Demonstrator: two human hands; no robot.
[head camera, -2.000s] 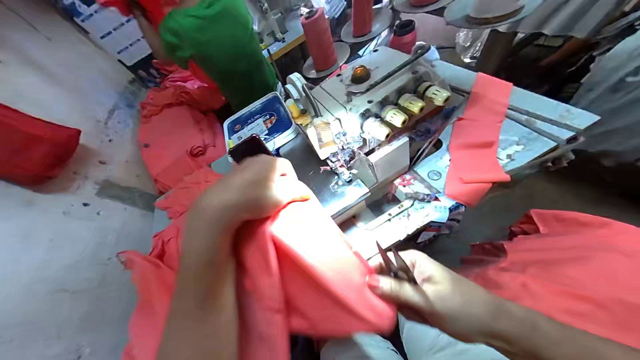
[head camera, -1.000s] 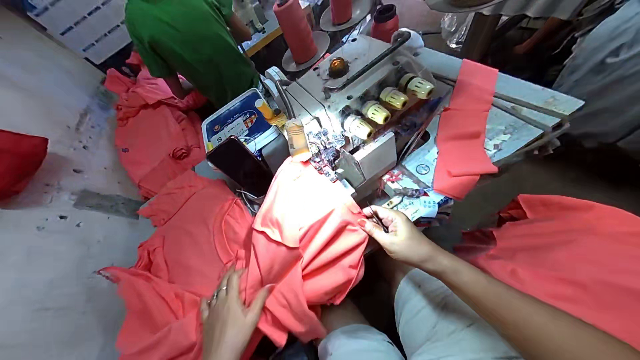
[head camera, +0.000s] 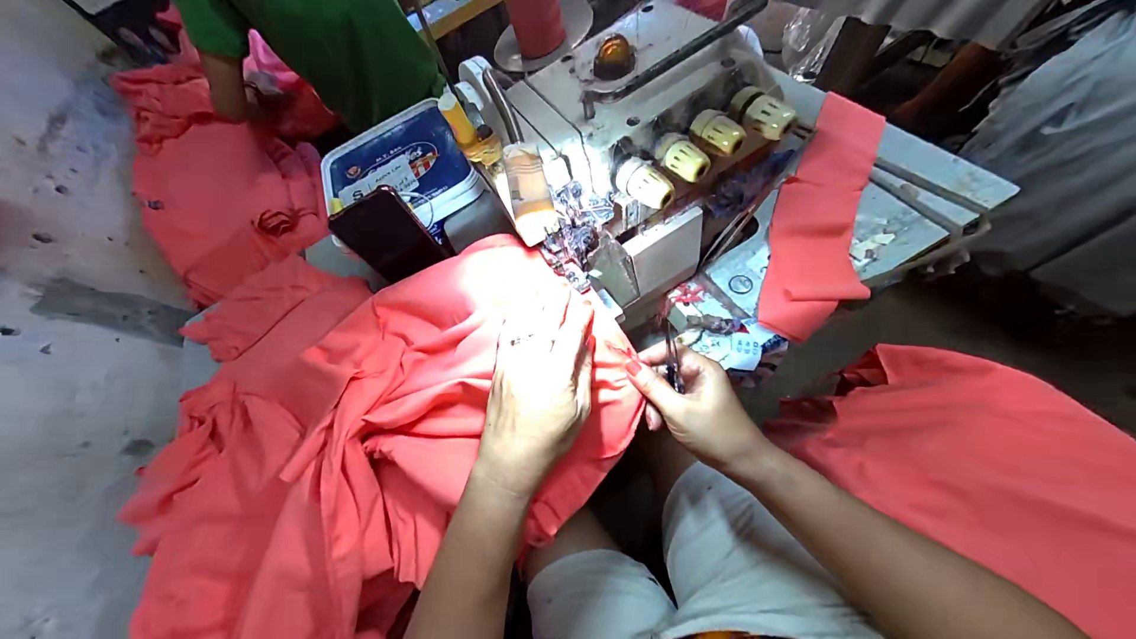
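Observation:
Coral fabric (head camera: 417, 355) lies bunched over the bed of an overlock sewing machine (head camera: 612, 106), its upper edge at the lit needle and presser foot area (head camera: 572, 248). My left hand (head camera: 541, 382) rests flat on top of the cloth, just below the needle area. At the cloth's right edge, my right hand (head camera: 692, 399) pinches the fabric between thumb and fingers. Small dark thread snips (head camera: 672, 359) are also held in that hand, blades pointing up. Part of the snips is hidden by the fingers.
A dark phone (head camera: 386, 232) leans against a blue-and-white plastic tub (head camera: 399, 160) left of the machine. A coral strip (head camera: 821, 213) hangs over the table's right side. More coral cloth (head camera: 967, 470) lies at right. A person in a green shirt (head camera: 319, 53) is at upper left.
My left hand has moved from the lower left of the cloth up onto it near the needle area. Two seconds ago the cloth was held up in front of the machine; it now lies on it.

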